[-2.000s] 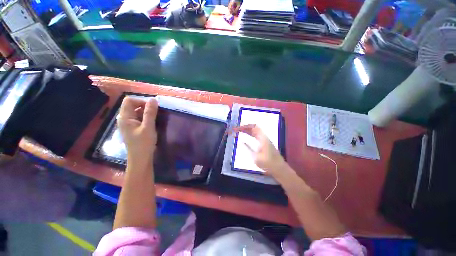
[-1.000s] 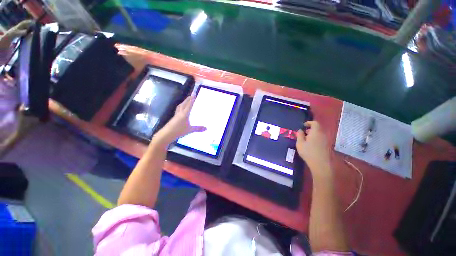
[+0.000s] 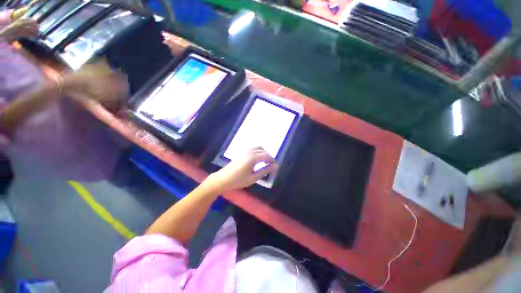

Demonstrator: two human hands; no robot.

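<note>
A tablet with a white lit screen (image 3: 264, 127) lies on a pale liner in front of me. My left hand (image 3: 251, 169) is over its lower part, fingers bent at the screen, holding nothing that I can see. A black foam tray (image 3: 328, 180) to its right holds no tablet. A tablet with a colourful screen (image 3: 188, 91) lies in a black tray on the left. At the lower right edge only a blurred forearm of mine shows; my right hand cannot be made out.
Another person's blurred hand (image 3: 100, 83) is at the left by a stack of black trays (image 3: 137, 51). A paper sheet (image 3: 414, 186) with small dark pieces lies right, above a thin white cord (image 3: 410, 240). A green conveyor (image 3: 343, 86) runs behind the red mat.
The tablet with the dark screen has gone from the right tray. My right arm has swung to the lower right. A colourful-screen tablet now shows at left. The view has shifted.
</note>
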